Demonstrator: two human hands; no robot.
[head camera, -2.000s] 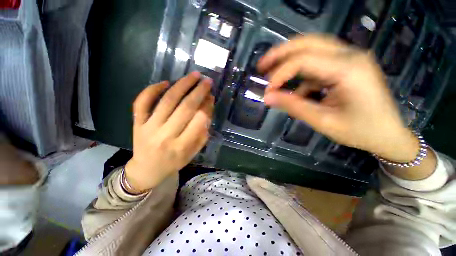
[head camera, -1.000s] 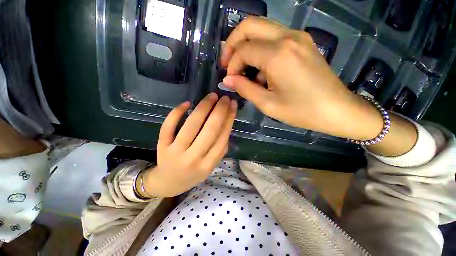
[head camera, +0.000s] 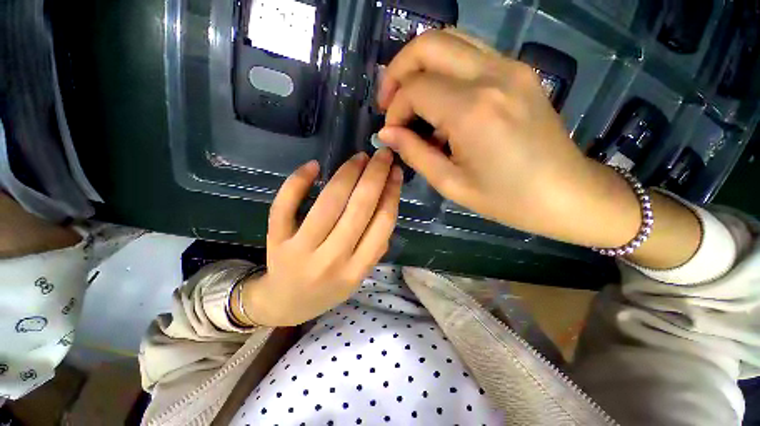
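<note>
A clear blister tray holds several black housings. The leftmost housing shows a silver-white rectangular label and a pale grey oval sticker. My right hand is over the second housing and pinches a small pale oval piece between thumb and fingers near its lower end. My left hand lies palm down, its fingertips touching the lower end of that housing beside the piece. Most of this housing is hidden under my hands.
More black housings sit in the tray pockets to the right. The dark green bench mat lies under the tray. A neighbouring person's arm and patterned clothing show at the left edge, below grey fabric.
Both hands have come together over the second housing since the oldest frame, and the view has shifted. Over the last second the hands have barely moved, with the pale piece still at the right fingertips.
</note>
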